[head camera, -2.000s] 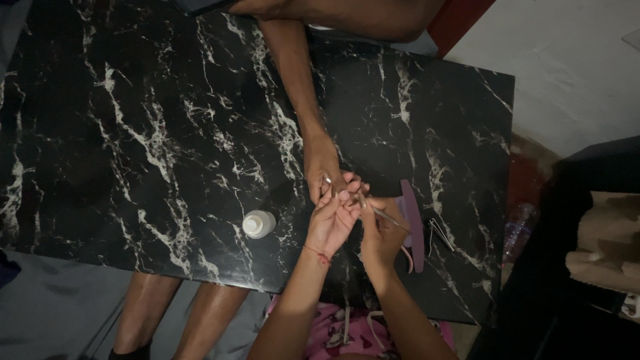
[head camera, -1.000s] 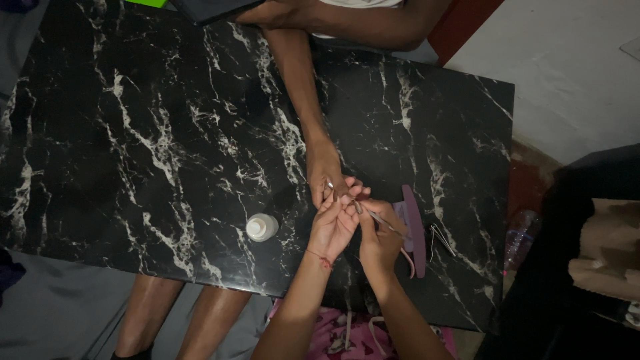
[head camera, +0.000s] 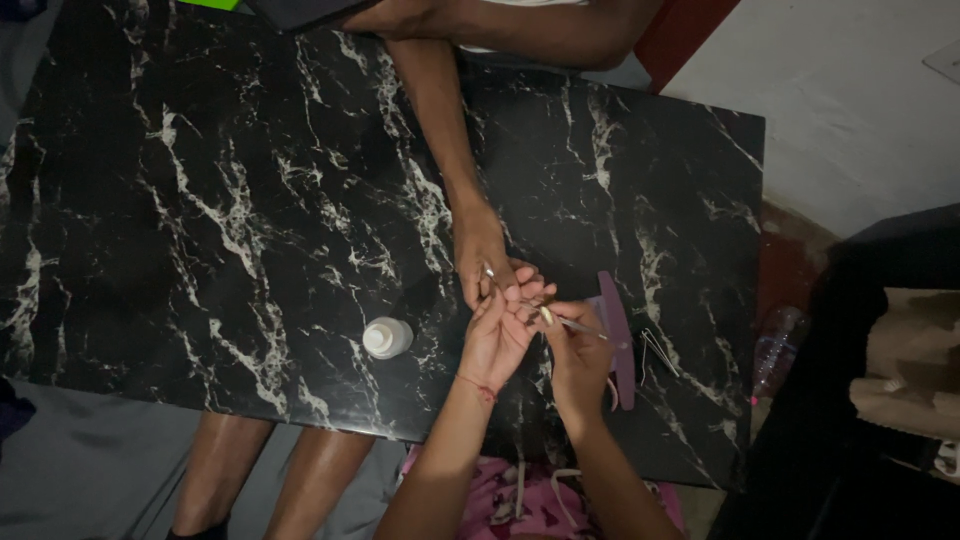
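Note:
My left hand (head camera: 500, 337), palm up with a red string on its wrist, holds the fingers of another person's hand (head camera: 480, 244), which wears a ring (head camera: 489, 271) and reaches across from the far side. Between my right hand's (head camera: 581, 360) thumb and fingers is a thin metal nail tool (head camera: 581, 328), its tip at the other person's fingertips. The exact contact is too small to tell. Just right of my right hand lies a purple nail file (head camera: 619, 341), partly hidden. A white bottle (head camera: 388, 337) stands to the left of my left hand.
Everything rests on a black marble-patterned table (head camera: 225, 247). A thin metal item (head camera: 660, 352) lies right of the file. At the far edge are a dark flat object (head camera: 300, 11) and the other person's second arm (head camera: 525, 30). A plastic bottle (head camera: 780, 349) is beyond the right edge.
Compared with two seconds ago, the dark flat object and the green item at the far edge show more. Both my hands stay nearly in place around the other person's fingers.

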